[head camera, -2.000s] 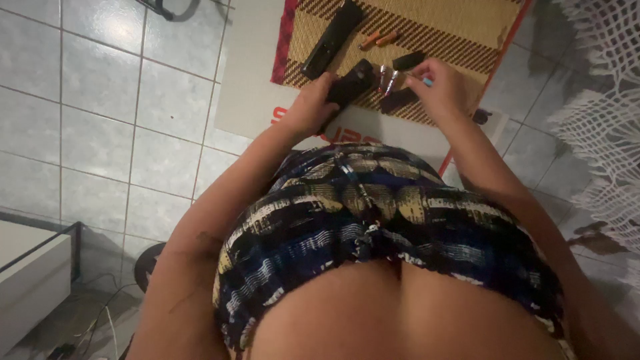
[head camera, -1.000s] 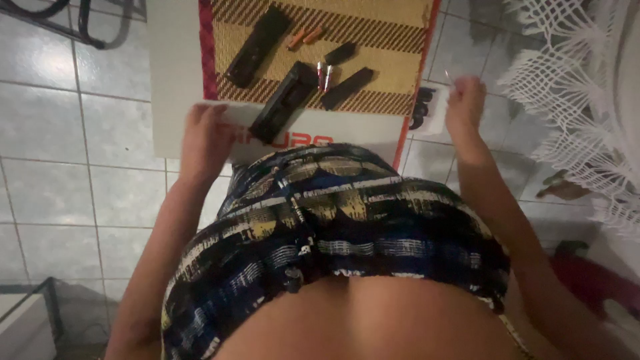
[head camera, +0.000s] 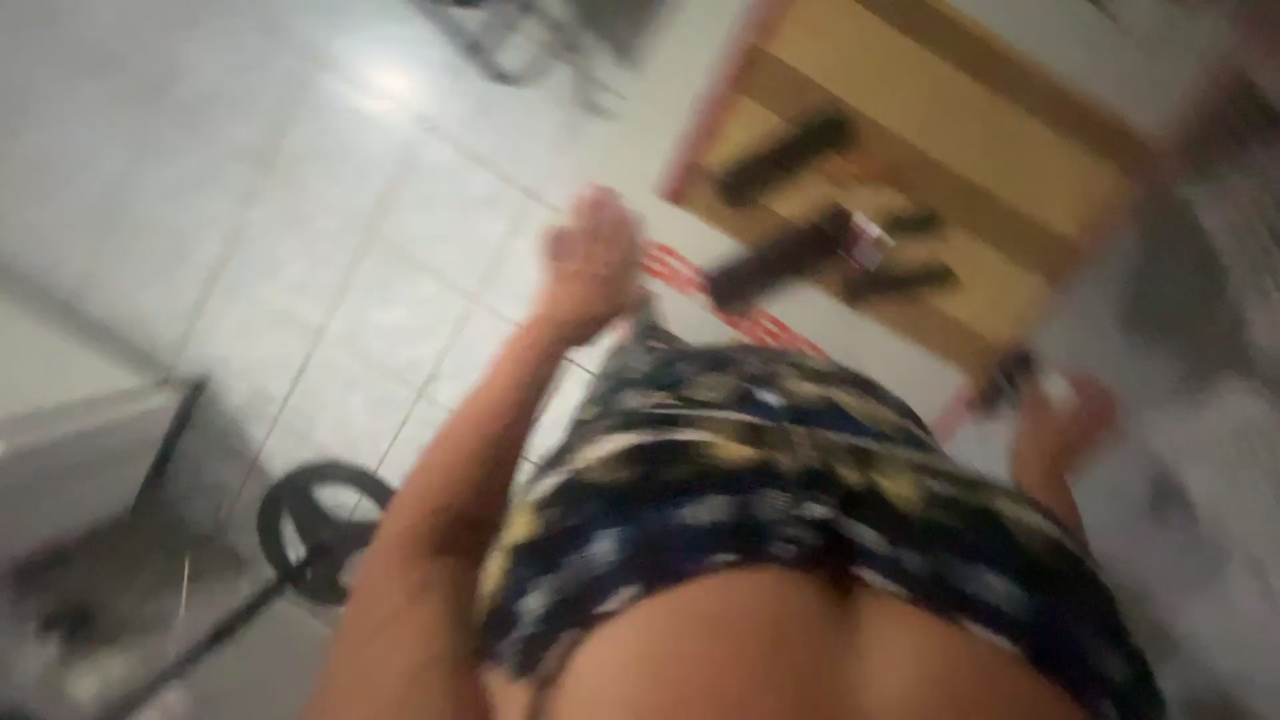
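Note:
The view is badly blurred. My left hand (head camera: 595, 265) is raised at the near left edge of a pale board with red lettering (head camera: 675, 268), with nothing visible in it. At the right, my right hand (head camera: 1065, 415) is beside a small dark item (head camera: 1003, 380) near the board's corner; whether it holds anything cannot be told. Between the hands, a black elongated object (head camera: 780, 260) lies partly on a striped woven mat (head camera: 950, 130). A second black elongated object (head camera: 787, 157), small orange pieces (head camera: 865, 172), a small silvery piece (head camera: 868, 242) and dark pieces (head camera: 905, 280) lie on the mat.
Light floor tiles (head camera: 300, 230) spread out at the left. A black wheel-like base with a rod (head camera: 325, 530) stands at the lower left, by a pale piece of furniture (head camera: 80, 440). Dark metal legs (head camera: 510, 50) show at the top.
Two seconds ago my hands were over the mat, the left at the black object and the right holding a small light-blue thing. Both have moved away from there. The view has swung and turned.

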